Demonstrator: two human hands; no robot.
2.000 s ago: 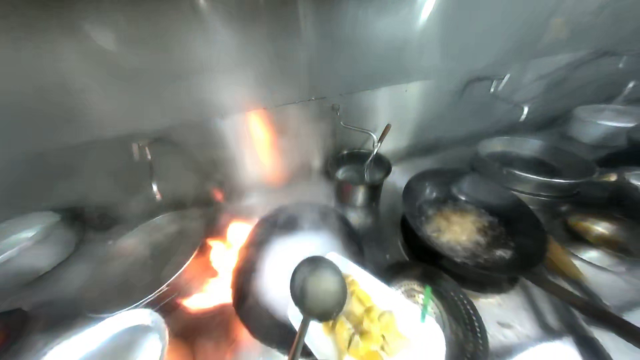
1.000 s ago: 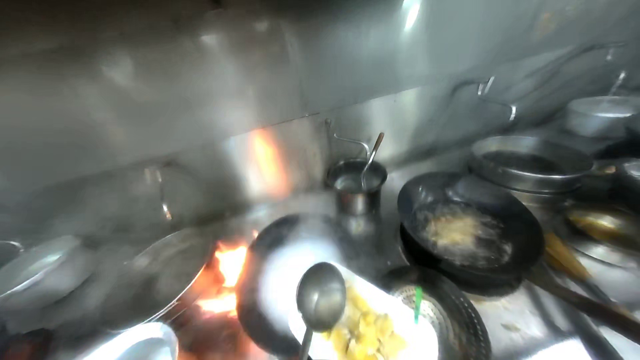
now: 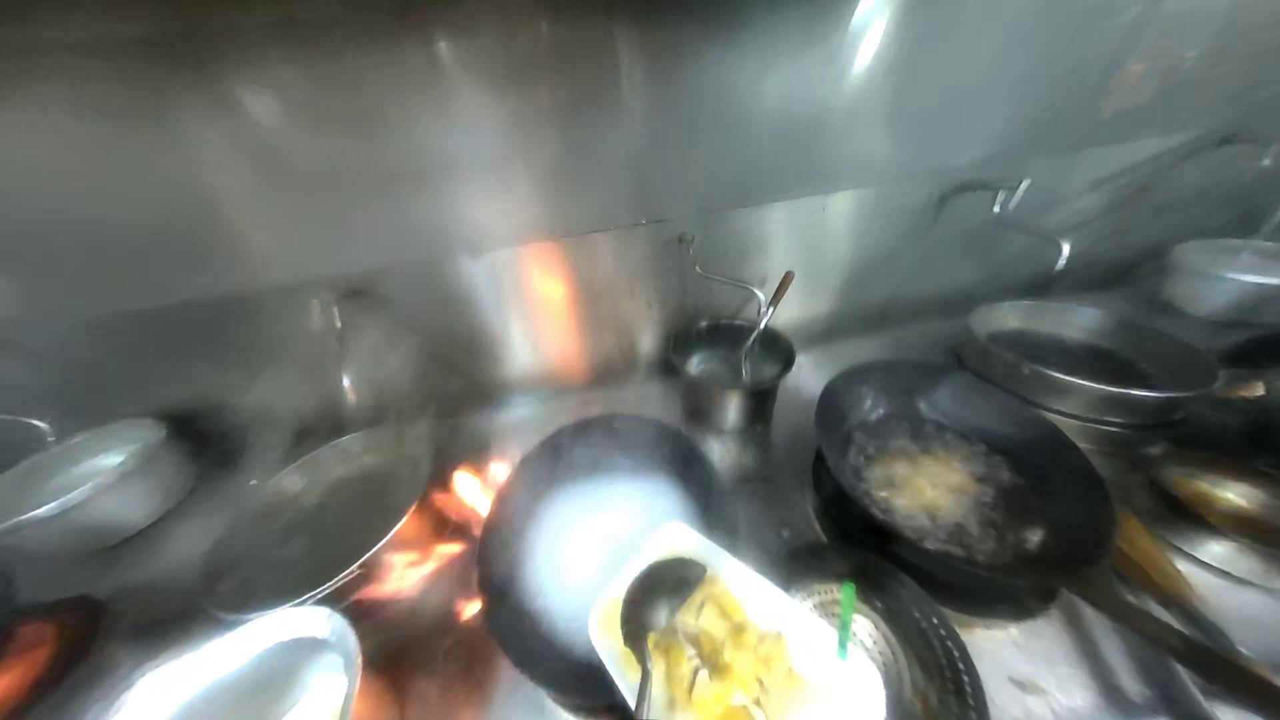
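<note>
Neither of my hands shows in the head view. At the bottom centre a metal ladle (image 3: 660,610) rests or hovers over yellow food pieces (image 3: 735,650) in a white dish (image 3: 800,640); whatever holds its handle is below the frame. Behind the dish's left side lies a dark wok (image 3: 510,560) with a pale, steamy middle, and orange flames (image 3: 430,540) burn left of it. Right of the dish, another black wok (image 3: 1040,470) contains pale food in bubbling liquid. A green strip (image 3: 846,620) stands out near the dish's right side.
A metal pot (image 3: 730,400) with a utensil in it stands by the steel wall (image 3: 400,150). A wide pan (image 3: 320,520) and a shiny tray (image 3: 250,670) are at left. A perforated strainer (image 3: 870,650) is at lower right, with stacked pans (image 3: 1090,370) behind the right wok.
The ladle's bowl has shifted from the dish's outer left edge to over the yellow food. Flames beside the middle wok have changed shape.
</note>
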